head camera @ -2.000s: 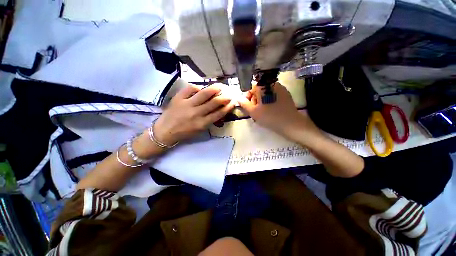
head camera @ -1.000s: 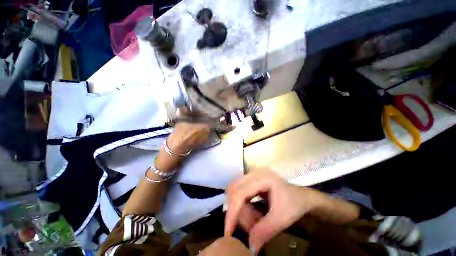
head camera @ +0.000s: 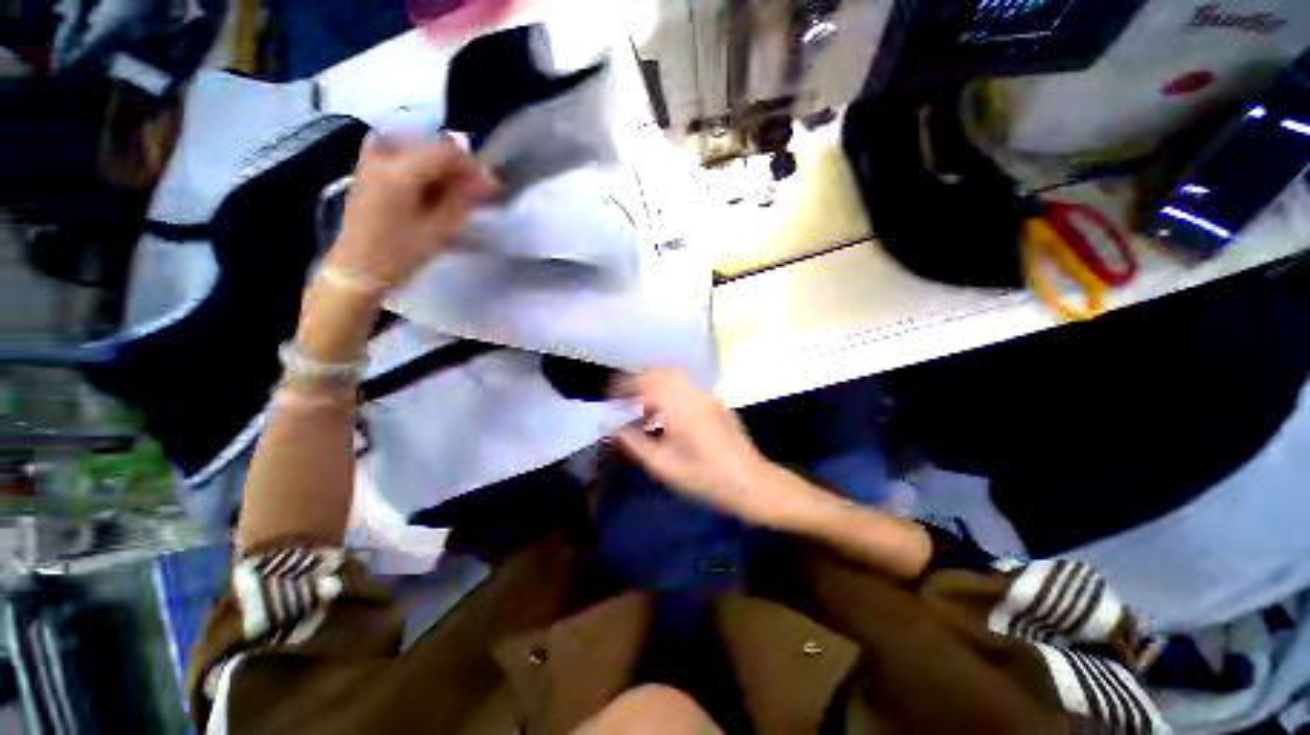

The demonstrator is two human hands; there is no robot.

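Observation:
The garment panel (head camera: pixel 575 295), pale with black parts, lies over the table's left part and hangs over the front edge. My left hand (head camera: pixel 402 208) is raised over its left part, blurred, with fingers curled on a lifted grey and black fold. My right hand (head camera: pixel 697 445) pinches the panel's front edge near a black patch, below the table edge. The presser foot area (head camera: pixel 733 144) of the sewing machine (head camera: pixel 762 58) is lit and blurred, right of the panel and apart from it.
Yellow and red scissors (head camera: pixel 1070 259) lie right of the machine, beside a black pouch (head camera: pixel 934 201). A dark smartphone (head camera: pixel 1236 180) lies at the far right. Black cloth (head camera: pixel 1135 417) is below the table's right front edge. A pink item (head camera: pixel 460 15) is at the top.
My left hand has moved from beside the needle up and left, lifting cloth away. My right hand came off the needle area, then took the panel's front edge. The view has shifted.

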